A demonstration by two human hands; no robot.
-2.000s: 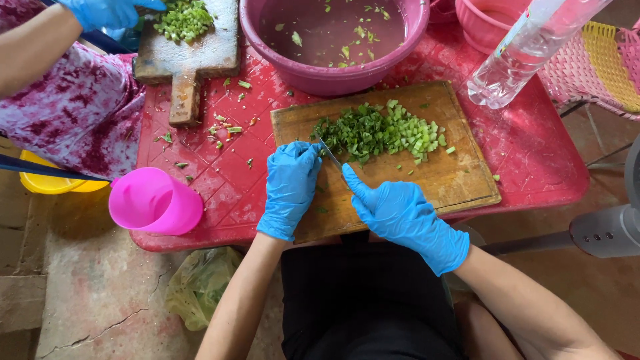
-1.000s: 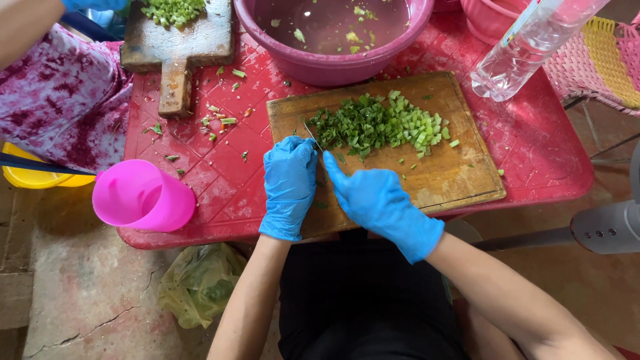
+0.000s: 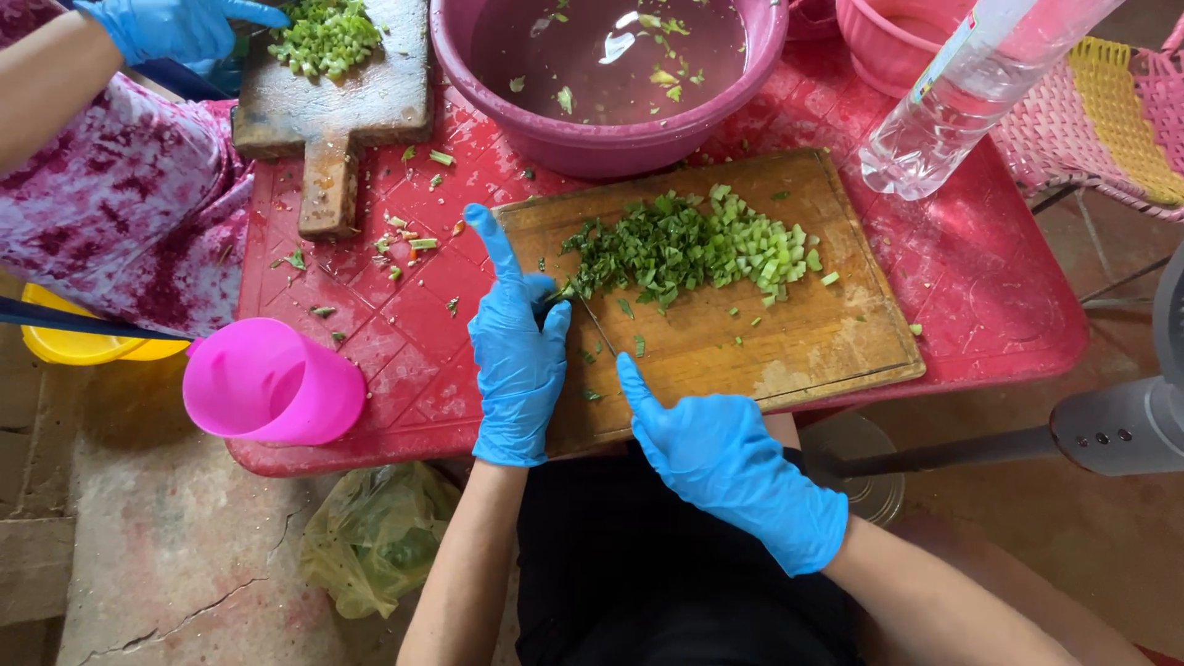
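Observation:
A wooden cutting board (image 3: 786, 356) lies on the red table, bearing a pile of chopped leafy greens and pale green stalks (image 3: 689, 240). My right hand (image 3: 731, 453), in a blue glove, is closed on a knife; its handle is hidden, and the thin blade (image 3: 601, 326) shows edge-up from above, its far end near the left of the pile. My left hand (image 3: 523, 361), also gloved in blue, is at the board's left side with a dark green bit of the greens (image 3: 555, 298) between thumb and fingers. Its index finger points away, raised off the greens.
Beyond the board stands a purple basin (image 3: 601, 153) of water with floating leaf bits. A clear plastic bottle (image 3: 925, 139) is at right, a pink cup (image 3: 273, 384) at left. A co-worker's gloved hand (image 3: 176, 28) is by another board (image 3: 388, 102) with chopped greens. Scraps lie on the red table (image 3: 416, 324).
My left index finger has extended and lifted away; before, the fingers were curled together. The knife and my right hand have shifted slightly toward me from the greens.

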